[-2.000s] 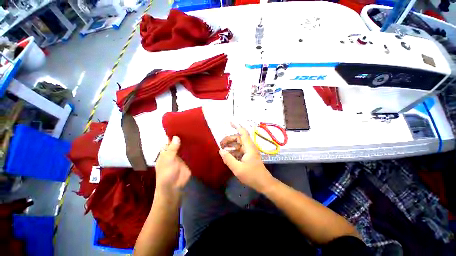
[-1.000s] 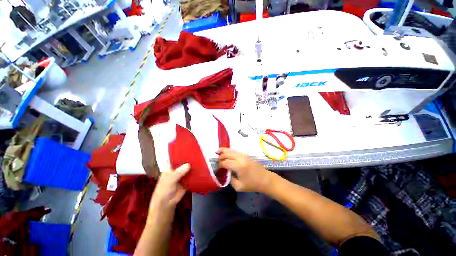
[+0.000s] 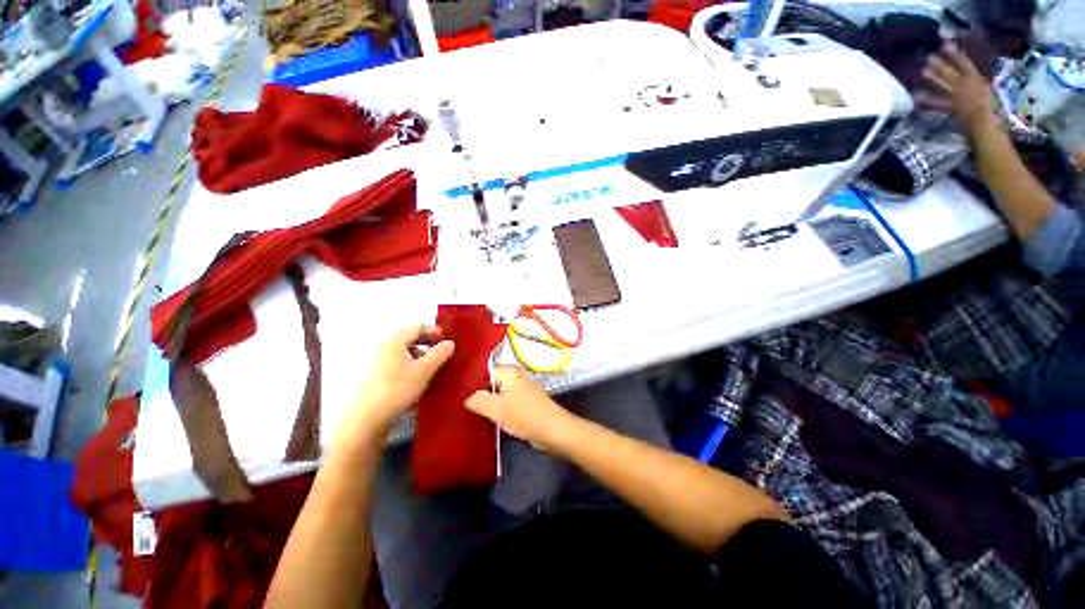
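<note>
A dark-red fabric strip (image 3: 458, 410) lies flat and upright in view over the table's front edge and my lap, with a thin white line along its right edge. My left hand (image 3: 405, 375) holds its left side near the top. My right hand (image 3: 518, 405) is on its right side, fingers on the fabric. Scissors with red and yellow handle loops (image 3: 545, 338) lie just right of the strip's top; their blades are hidden or too small to tell. A pile of red strips (image 3: 286, 262) lies on the table at left, with an olive-brown strip (image 3: 206, 428) across it.
The white JACK sewing machine (image 3: 702, 155) stands behind, with a brown flat rectangle (image 3: 588, 263) and a small red piece (image 3: 650, 223) before it. A crumpled red bundle (image 3: 280, 137) lies far left. Plaid garments (image 3: 821, 464) fill the right. Another person's arm (image 3: 1003, 167) reaches in.
The view has turned right. The strip, curved into a loop a second ago, is now flat and straight between my hands. Another person's arm has come into view at upper right.
</note>
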